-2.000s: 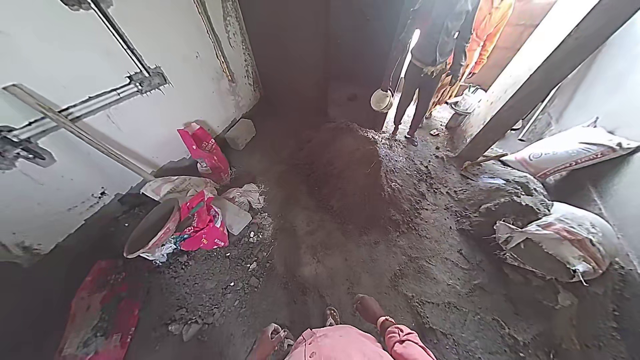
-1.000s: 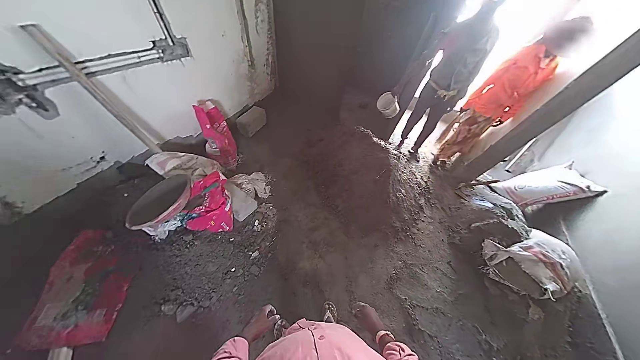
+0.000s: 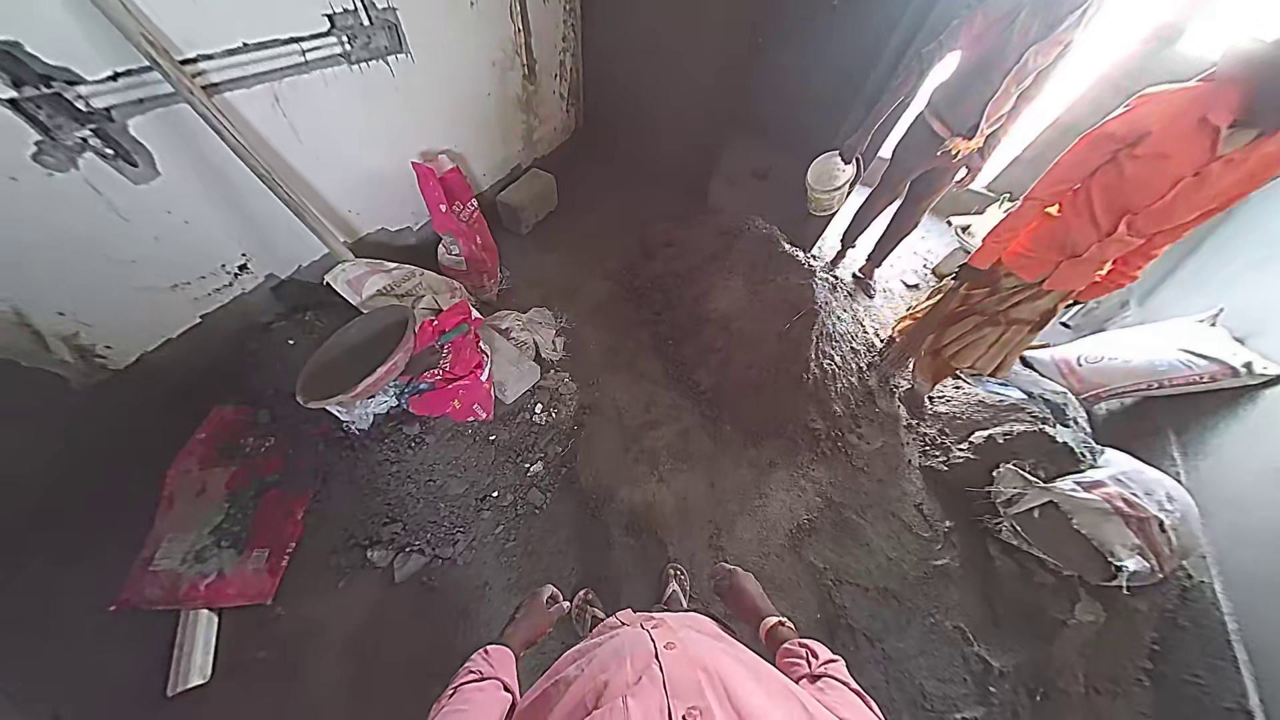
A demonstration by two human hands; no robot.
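My left hand [image 3: 535,618] hangs beside my left foot with its fingers curled, and nothing shows in it. My right hand [image 3: 742,594] hangs by my right foot, a band at its wrist; its fingers look bent and no object is seen in it. Both hands are low in the view, either side of my pink shirt. Ahead of them lies a broad mound of sand [image 3: 740,330]. To the left, a wide round basin [image 3: 357,358] rests tilted against pink and white plastic bags [image 3: 455,365].
A co-worker in an orange shirt [image 3: 1120,190] stands at the right; another person behind holds a white bucket [image 3: 830,183]. Filled sacks [image 3: 1150,360] lie at the right wall. Rubble [image 3: 450,490], a red plastic sheet [image 3: 225,510] and a block [image 3: 527,201] are on the left. A pole [image 3: 230,130] leans on the wall.
The co-worker in orange has come forward from behind the other person, to the near side of the slanted post's place. My left hand remains low beside me.
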